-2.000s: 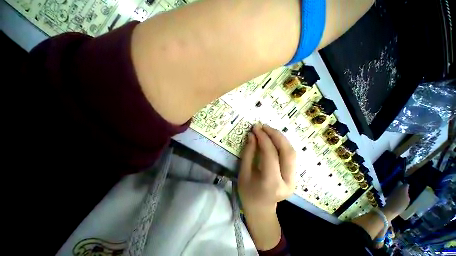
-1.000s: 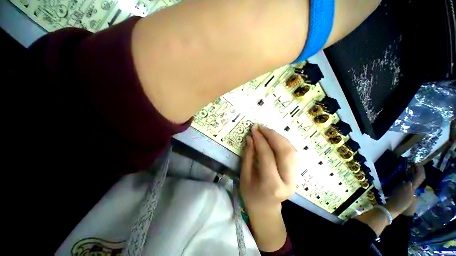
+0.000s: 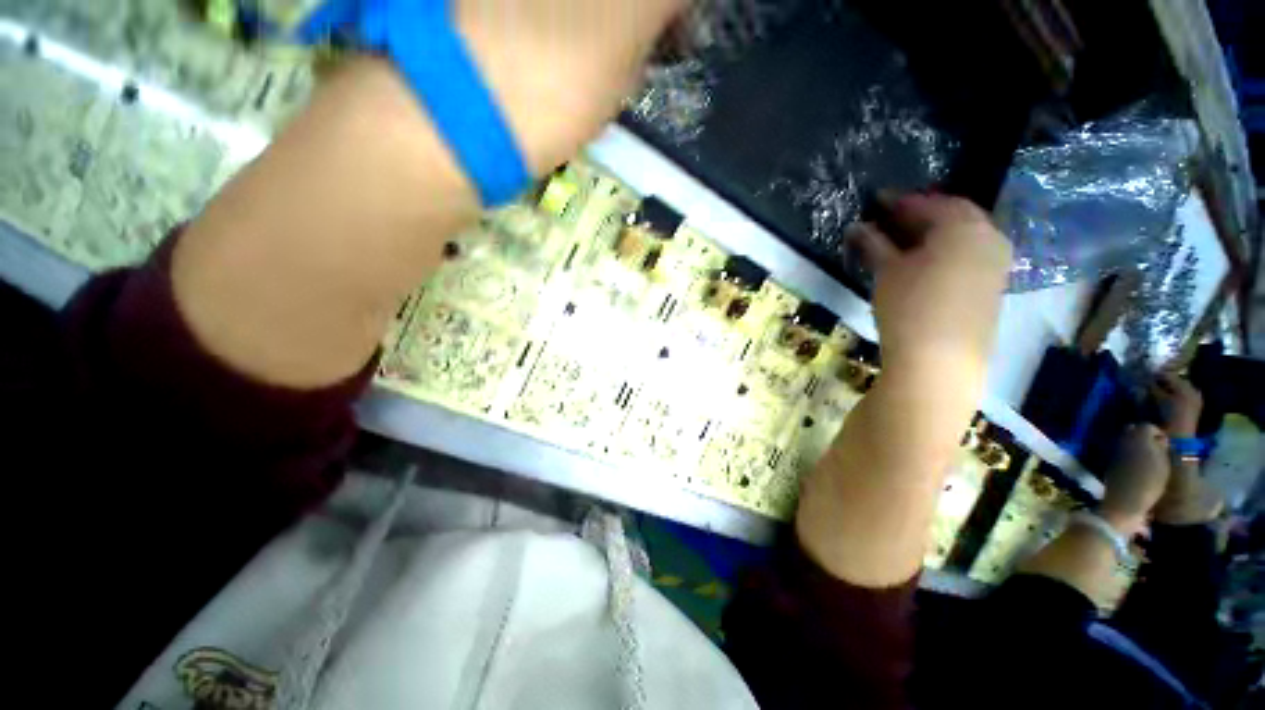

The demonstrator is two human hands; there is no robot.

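Note:
The cream-yellow circuit board panel (image 3: 597, 347) lies slantwise before me, with black blocks and copper-coloured coils along its far edge. My right hand (image 3: 943, 271) is over the black component tray (image 3: 777, 104), its curled fingertips at a silvery pile (image 3: 832, 174); whether they hold anything is not visible. My left hand (image 3: 576, 63), beyond the blue wrist strap (image 3: 451, 104), reaches to the tray's near left end near a second silvery pile (image 3: 673, 100). It is blurred and cut off by the top edge, so its fingers cannot be made out.
A grey-white rail (image 3: 555, 455) runs along the near edge of the boards. A clear crumpled plastic bag (image 3: 1096, 201) lies right of the tray. Another person's hands (image 3: 1140, 465) are at the far right, beside a dark blue box (image 3: 1075, 395).
My right hand has left the board and moved up and right to the tray. My left arm has shifted left in the picture, showing more board and part of the hand. The view has shifted.

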